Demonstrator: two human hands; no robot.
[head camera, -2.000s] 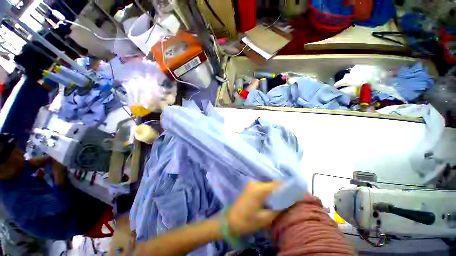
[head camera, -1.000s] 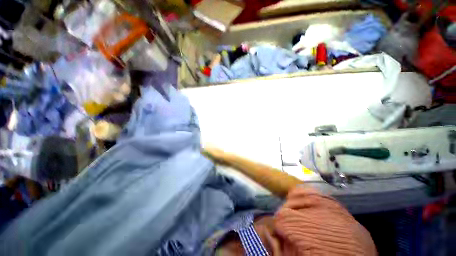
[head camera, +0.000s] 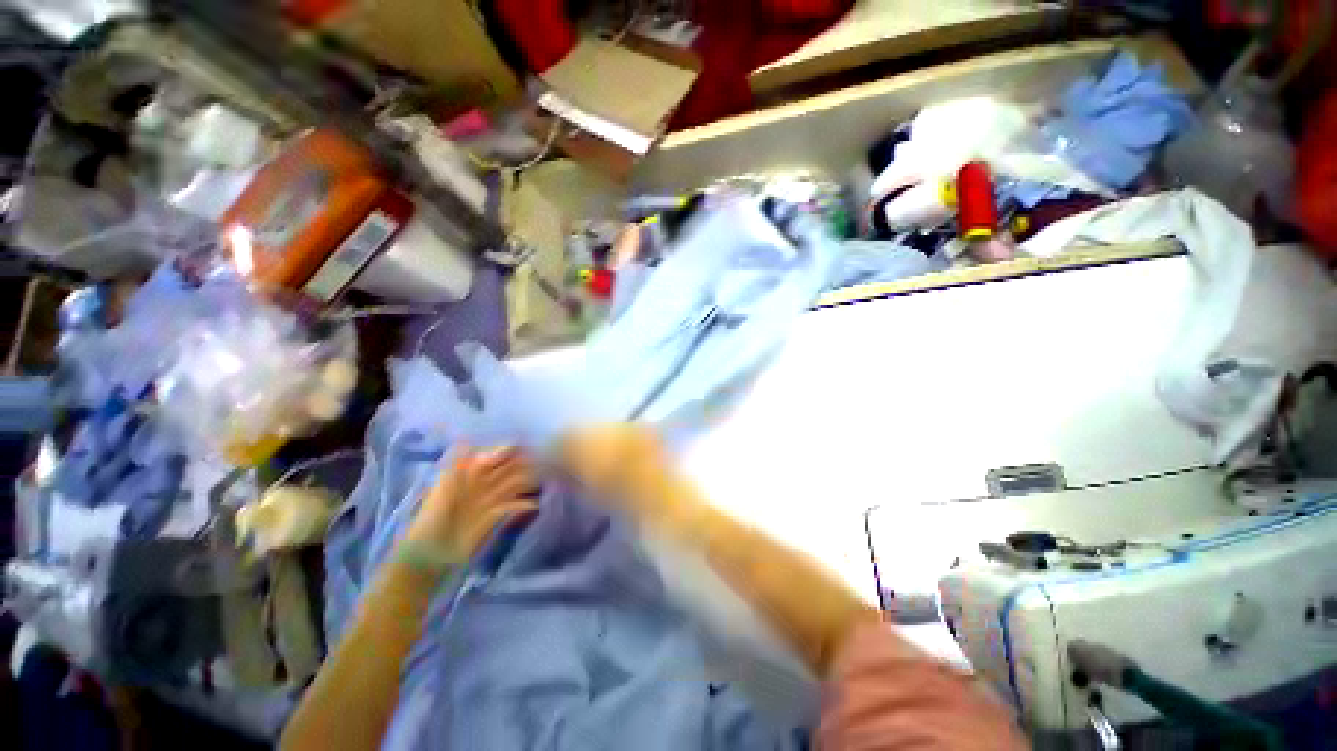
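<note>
Large light-blue garment panels (head camera: 587, 660) lie heaped and draped at the left end of the white sewing table, some of the cloth reaching up to the back trough. My left hand (head camera: 477, 506) lies on the cloth with its fingers curled into it. My right hand (head camera: 609, 462) is blurred, just right of the left one, over the same cloth; what its fingers do is unclear. The white sewing machine head (head camera: 1144, 616) with a blue stripe is at the lower right, away from both hands.
The back trough (head camera: 880, 294) holds blue cloth, white cloth and a red thread spool (head camera: 975, 203). A pale cloth strip (head camera: 1217, 323) hangs over its right end. An orange box (head camera: 315, 213), plastic bags and a cream cone (head camera: 286, 521) are at the left. An open cardboard box (head camera: 623, 88) stands behind.
The long blue cloth that stretched across the lower left is now bunched under both hands. My left hand has come into view, and a blue piece now reaches up to the trough.
</note>
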